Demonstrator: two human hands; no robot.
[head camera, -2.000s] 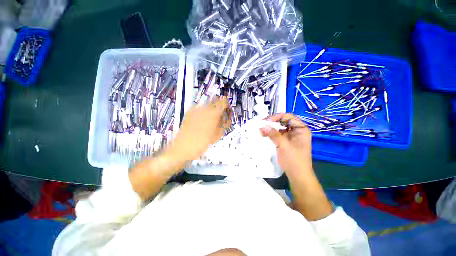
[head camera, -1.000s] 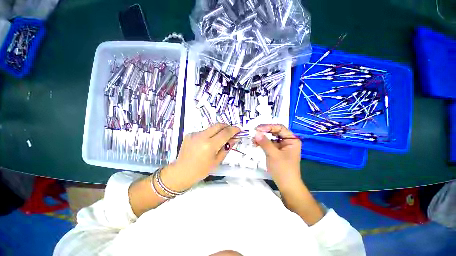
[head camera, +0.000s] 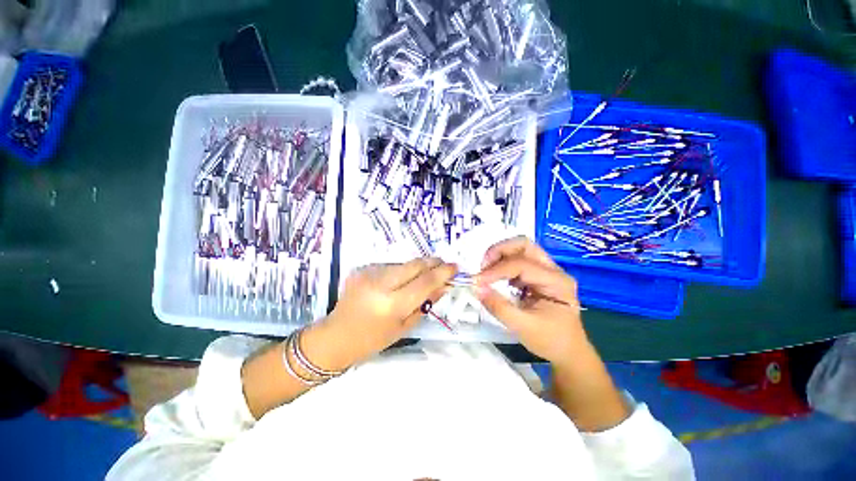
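Observation:
My left hand (head camera: 389, 301) and my right hand (head camera: 535, 296) meet over the near end of the middle bin (head camera: 343, 188). The fingertips of both hands pinch a small silver-white piece (head camera: 462, 279) between them. A dark red-brown end with a thin red wire (head camera: 437, 315) sticks out below my left fingers. A thin rod piece with a dark red-brown section (head camera: 554, 300) sticks out to the right from my right fingers. The exact joint between the pieces is hidden by the fingertips. Small white parts (head camera: 474, 246) and silver tubes (head camera: 383, 224) lie in the middle bin.
The left bin (head camera: 169, 202) holds rows of finished pieces. A clear bag of silver tubes (head camera: 460, 61) lies at the middle bin's far end. The blue tray (head camera: 758, 207) at right holds rods. A dark flat object (head camera: 247, 58) lies behind the left bin. More blue trays stand far left and right.
My left hand has come from farther over the middle bin back to the near end, fingertips now against those of my right hand. The right-hand rod end now points out to the right.

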